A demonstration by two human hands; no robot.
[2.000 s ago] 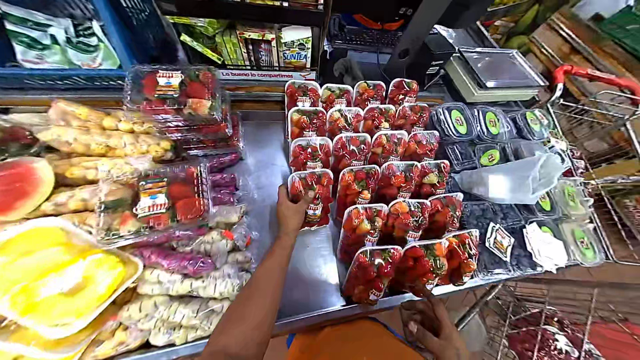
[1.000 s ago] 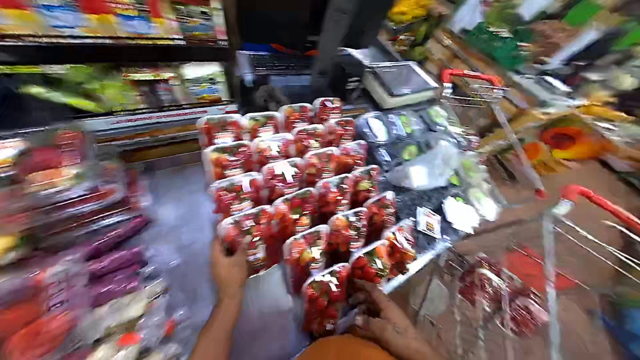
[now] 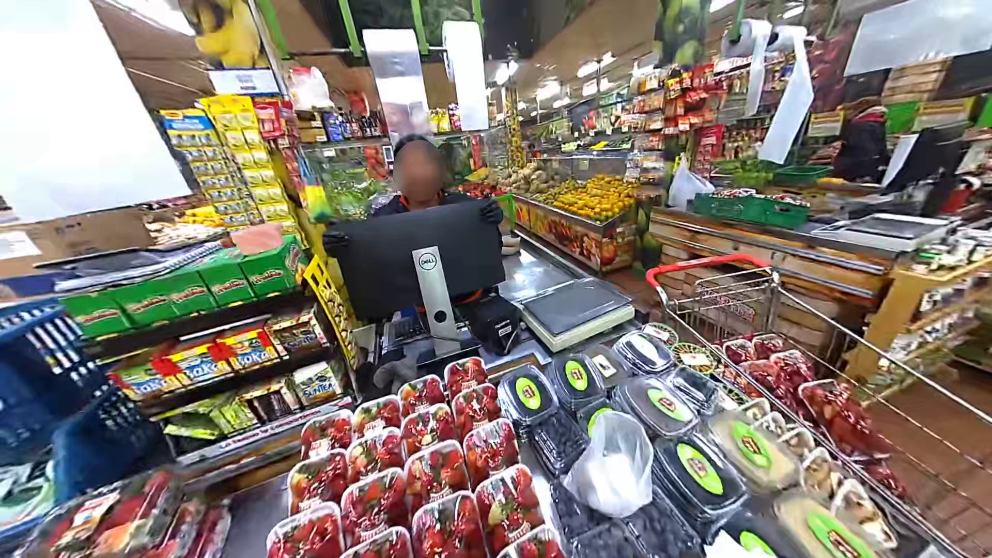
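Neither of my hands shows in the head view at this moment. Rows of wrapped strawberry trays [image 3: 436, 470] stand at the bottom centre on the metal counter [image 3: 260, 508]. To their right lie clear plastic boxes with green oval labels [image 3: 697, 467] and a white plastic bag [image 3: 616, 465]. At the lower left are more wrapped fruit trays [image 3: 116, 515]. Beyond the strawberries, a person in dark gloves [image 3: 418, 174] has both hands at the edges of a black Dell monitor [image 3: 422, 260].
A flat scale [image 3: 577, 306] sits behind the boxes. A shopping cart with a red handle [image 3: 709, 265] stands at the right. Blue plastic baskets [image 3: 54, 387] and a shelf of packets [image 3: 232, 360] are at the left. Bag rolls [image 3: 787, 39] hang at the upper right.
The view has swung up toward the shop. Both my hands, earlier at the left and front of the strawberry trays, have left the picture. The person behind the monitor has come into view.
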